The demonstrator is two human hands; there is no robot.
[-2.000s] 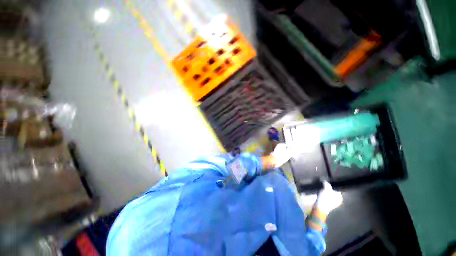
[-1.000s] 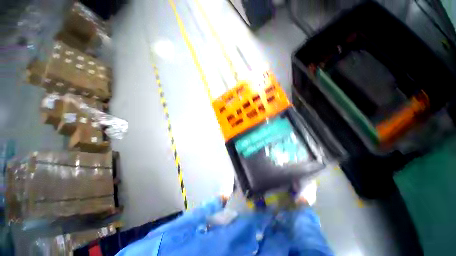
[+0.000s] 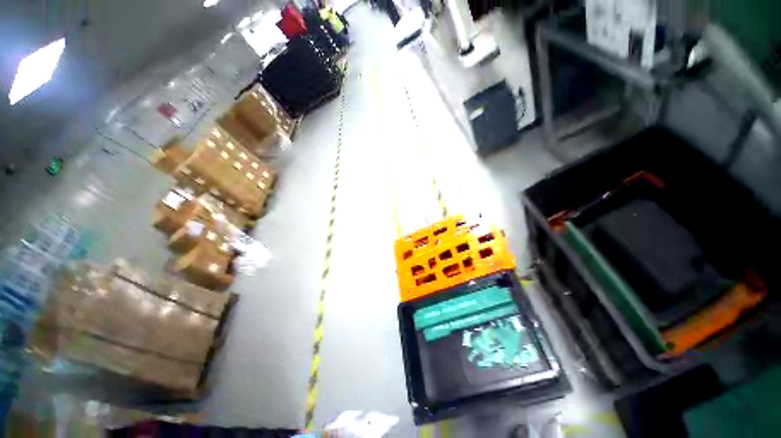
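A shallow black tray [image 3: 412, 364] lies low in front of me, right of centre. Long teal strips [image 3: 462, 311] lie along its far side. A heap of small teal pieces [image 3: 501, 344] lies in its right part. An orange plate with rectangular cut-outs [image 3: 454, 257] stands just beyond the tray's far edge. Neither my left hand nor my right hand can be clearly made out. Small pale patches at the bottom edge are too cut off to identify.
A large black bin [image 3: 591, 316] on the right holds dark flat pieces, a green strip and orange parts. Green matting [image 3: 741, 411] is at bottom right. Stacked cartons [image 3: 137, 329] stand left, across the floor's striped line [image 3: 323, 312]. A metal frame [image 3: 599, 64] stands at upper right.
The tray went from the green matting down to beside the orange plate, where dark ribbed pieces showed before. My view has tilted up along the aisle, and my gloved hands have dropped out of clear sight.
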